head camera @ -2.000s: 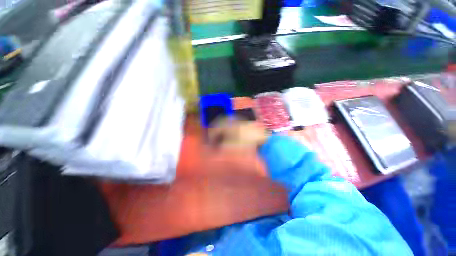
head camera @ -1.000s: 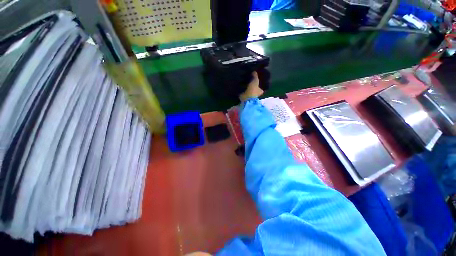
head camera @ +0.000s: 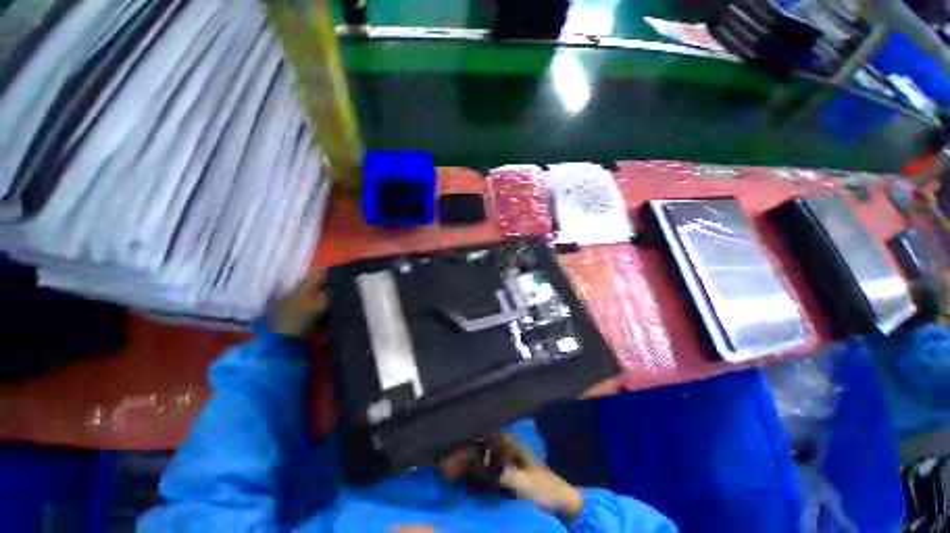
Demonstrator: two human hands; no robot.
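Note:
A black rear housing (head camera: 458, 312) is in front of me, tilted above the red mat, its open inside facing up. It shows a long silver strip at its left, a dark flex cable across it and a small green and white circuit board at its right. My left hand (head camera: 300, 304) is at its left edge, dark and blurred, and grips that edge. My right hand (head camera: 526, 477) is below its near edge with dark fingertips; whether it grips the housing is unclear.
A tall foam and panel stack (head camera: 177, 156) stands at left. Behind the housing are a blue bin (head camera: 399, 189), black pad (head camera: 461, 209), red-speckled sheet (head camera: 521, 200) and dotted sheet (head camera: 589, 203). Finished units (head camera: 729, 276) lie right; a green conveyor (head camera: 458, 104) runs behind.
My right hand was at a black housing stack on the conveyor and has come back towards me. A black housing is now in front of me, and my left hand has come into view.

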